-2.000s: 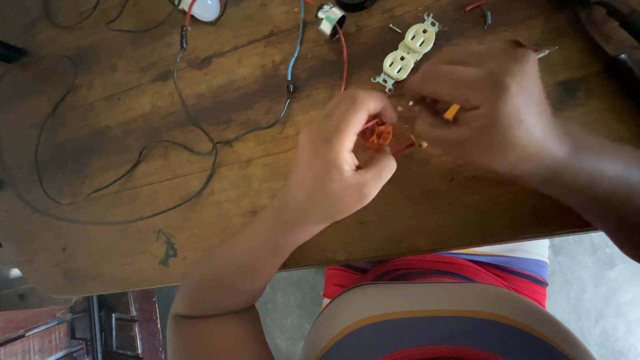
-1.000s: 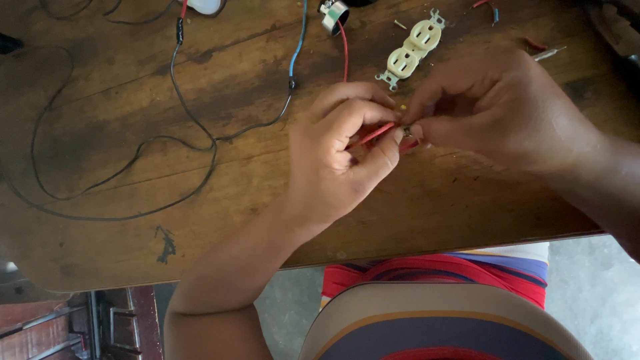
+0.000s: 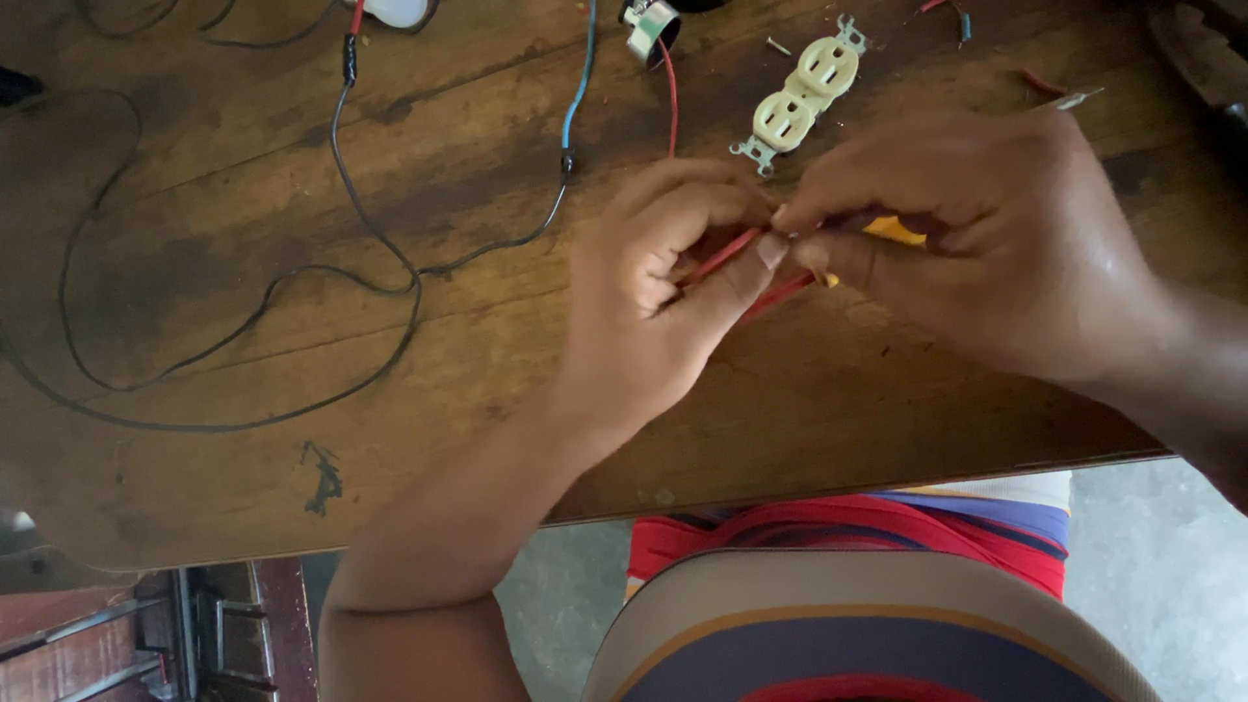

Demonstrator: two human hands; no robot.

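My left hand [image 3: 673, 292] pinches a red insulated wire [image 3: 721, 257] between thumb and fingers. Its tip meets the fingertips of my right hand [image 3: 965, 244], which are closed on the wire's end. Something yellow-orange [image 3: 895, 231] shows inside my right palm; what it is cannot be told. A second red stretch [image 3: 780, 295] runs below my left thumb to a small orange-yellow tip. Just above my hands lies a cream duplex receptacle [image 3: 804, 95] with metal mounting ears. A thin red wire [image 3: 671, 97] leads from a metal-rimmed socket [image 3: 651, 31] down behind my left hand.
Black wire [image 3: 417, 302] loops over the left of the wooden table [image 3: 468, 409], with a taped joint to a blue wire [image 3: 579, 88]. A white bulb-like object [image 3: 398, 10] is at the top edge. A screw [image 3: 778, 46] and wire scraps [image 3: 965, 26] lie near the receptacle.
Both hands stay together over the table. The orange-red piece seen in my left hand two seconds ago no longer shows; a red wire is visible there now.
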